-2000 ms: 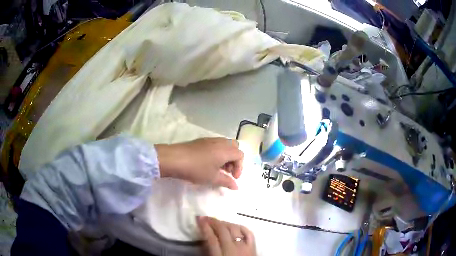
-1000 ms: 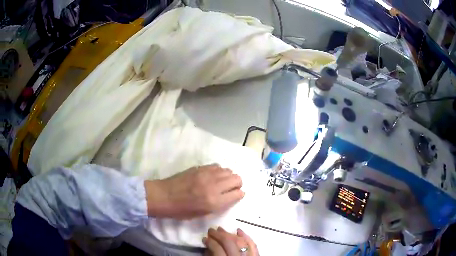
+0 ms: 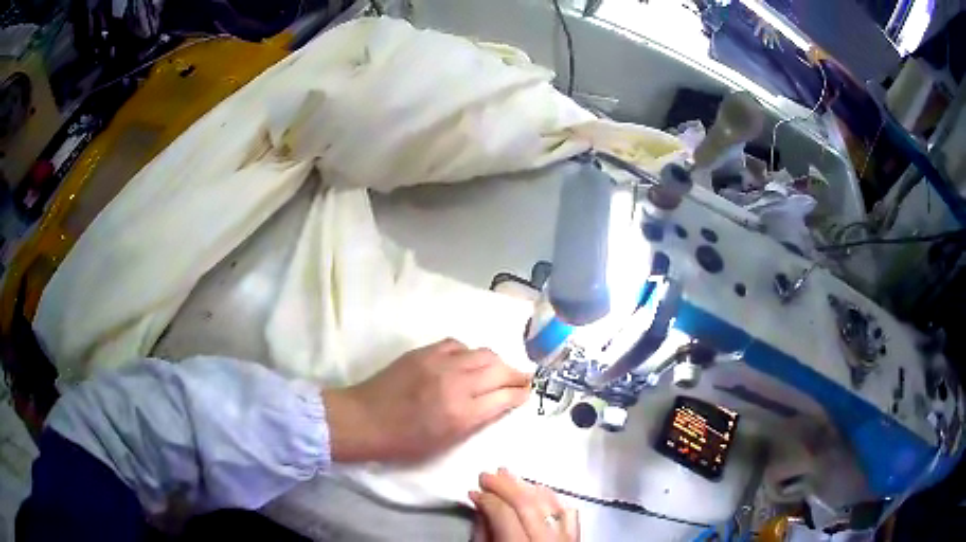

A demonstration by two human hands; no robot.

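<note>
Cream garment fabric (image 3: 408, 116) lies in a large bunched heap on the left, and part of it runs under my hands to the needle area. My left hand (image 3: 429, 400) holds the fabric, with its fingertips close to the left side of the presser foot (image 3: 553, 383). My right hand (image 3: 524, 513), wearing a ring and cut off by the bottom edge, has curled fingers on the fabric's near edge. Glare washes out the cloth under the fingers. The white machine head (image 3: 731, 281) with a blue stripe slants to the right.
A lit control panel (image 3: 699, 434) is right of the foot. A dark seam line (image 3: 625, 504) crosses the surface at the front. Blue handles (image 3: 718, 533) show at the bottom edge. A yellow taped package (image 3: 117, 159) is behind the cloth at left. Whitish scraps (image 3: 779, 201) lie behind the machine.
My left hand has moved right, up to the presser foot, with the fabric under it. My right hand has shifted slightly right. The camera view has also shifted a little.
</note>
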